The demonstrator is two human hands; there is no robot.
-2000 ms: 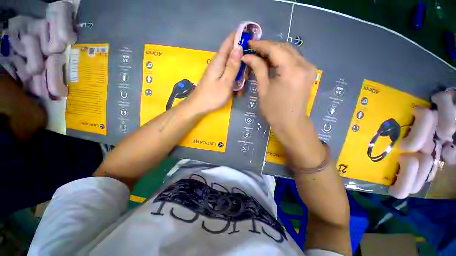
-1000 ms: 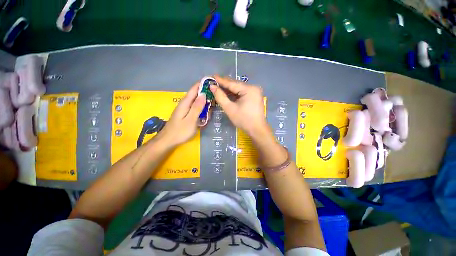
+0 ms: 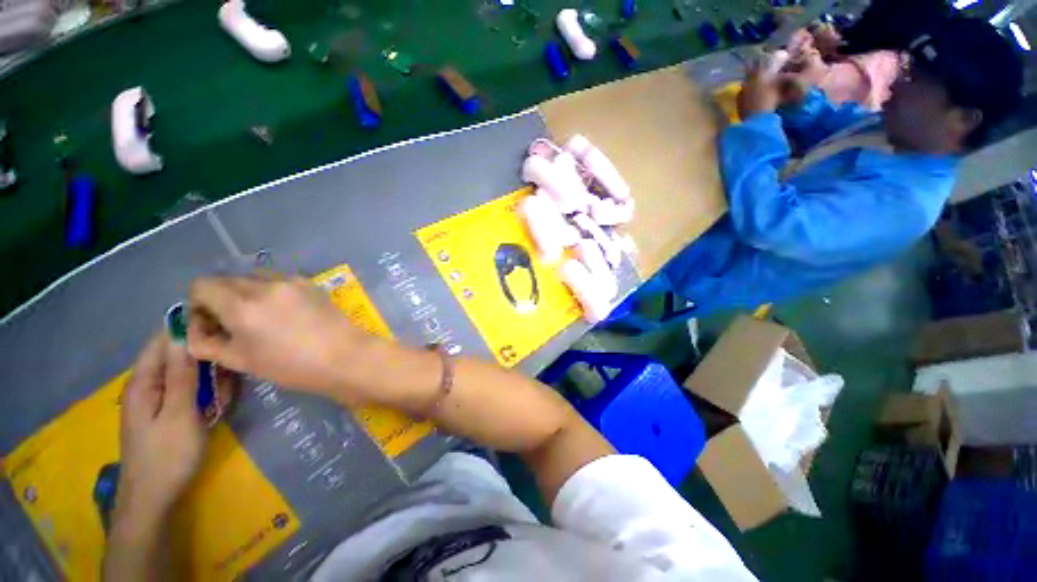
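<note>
My left hand [image 3: 159, 423] holds a part-assembled unit [image 3: 206, 387] at the left of the view, above the printed bench cover. A blue battery cell and a bit of green circuit board show in it; the pale shell is mostly hidden by my fingers. My right hand [image 3: 267, 330] is at the unit's upper end, its fingertips closed on the green board end. A pile of pale pink housing shells [image 3: 557, 188] lies on the bench to the right of my hands.
A green conveyor belt [image 3: 298, 134] runs beyond the bench with shells, blue batteries and brownish blocks on it. Brown cardboard [image 3: 654, 148] lies beside the shell pile. A person in blue [image 3: 841, 216] sits at the right. A blue stool [image 3: 643, 415] and an open carton [image 3: 745, 392] stand below.
The view has swung to the right, so the hands now show at the left and the seated person and carton have come into view. Both hands still hold the unit.
</note>
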